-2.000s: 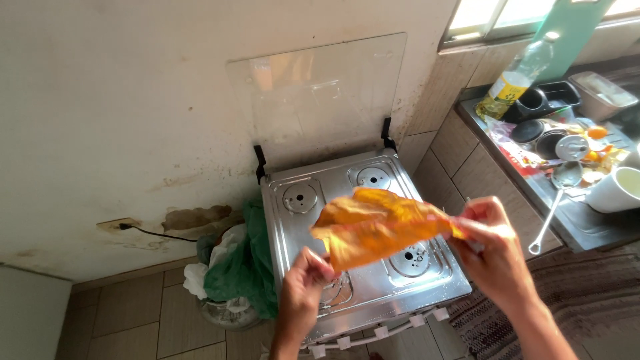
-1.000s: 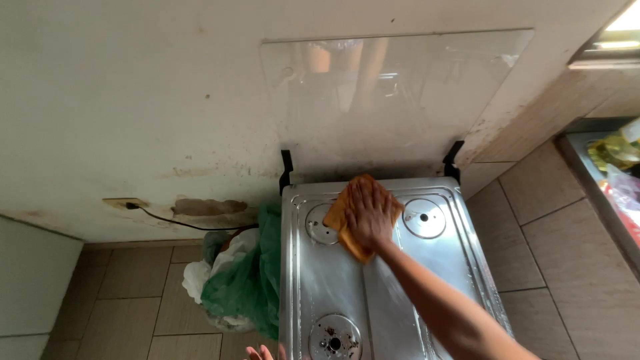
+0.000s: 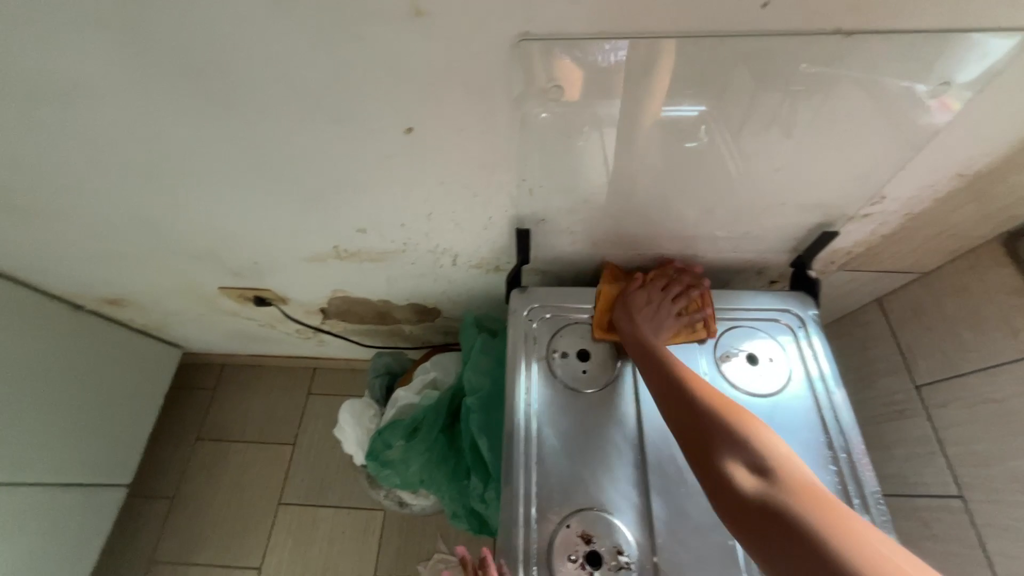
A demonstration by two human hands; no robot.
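Observation:
My right hand (image 3: 660, 304) presses flat on a folded orange cloth (image 3: 608, 308) at the back edge of a stainless steel gas stove top (image 3: 576, 440), between the two rear burner seats. The rear left seat (image 3: 583, 357) and rear right seat (image 3: 752, 361) show no burner caps. Dark residue marks the front left seat (image 3: 593, 552). Only the fingers of my left hand (image 3: 478, 562) show, at the bottom edge beside the stove's left side; nothing can be seen in them. The raised glass lid (image 3: 720, 152) stands behind on black hinges (image 3: 520, 260).
Green (image 3: 448, 432) and white plastic bags (image 3: 360, 424) lie on the tiled floor against the stove's left side. A black power cord (image 3: 344, 338) runs from a wall outlet (image 3: 248, 296) behind them. A tiled surface (image 3: 904, 416) borders the stove's right side.
Two seconds ago both hands held the cloth up over the stove. A second ago my right hand had it flat near the rear left seat; it has since moved to the back edge.

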